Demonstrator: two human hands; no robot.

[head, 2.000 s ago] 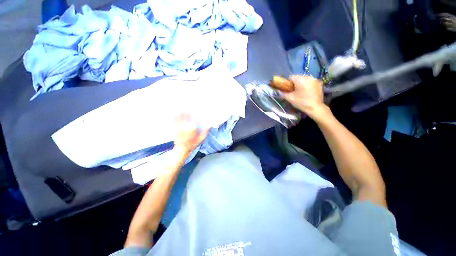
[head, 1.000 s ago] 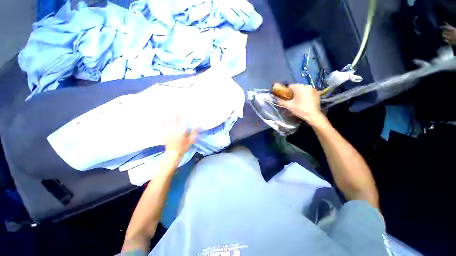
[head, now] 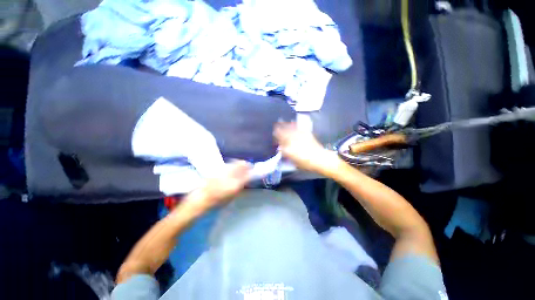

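Observation:
The pale blue, glaring white shirt (head: 170, 132) lies bunched along the near edge of the dark padded table, its left part flat on the long dark pad. My left hand (head: 234, 176), blurred, holds the cloth at the near edge in front of my body. My right hand (head: 293, 143), also blurred, is at the right end of the pad with fingers closed on the cloth; a strip of it runs between my hands. The steam iron (head: 375, 143) stands at the right table edge, orange-brown handle up, with no hand on it.
A crumpled light blue heap of shirts (head: 217, 44) lies at the back of the table (head: 117, 181). A small black rectangle (head: 73, 170) lies at front left. A greyish hose (head: 469, 122) runs right from the iron; a yellowish one (head: 409, 47) rises. A covered table (head: 463, 99) stands right.
My right hand has let go of the iron and moved left to the shirt. The shirt has been pulled off much of the pad towards me and bunched. My left hand has moved nearer the edge.

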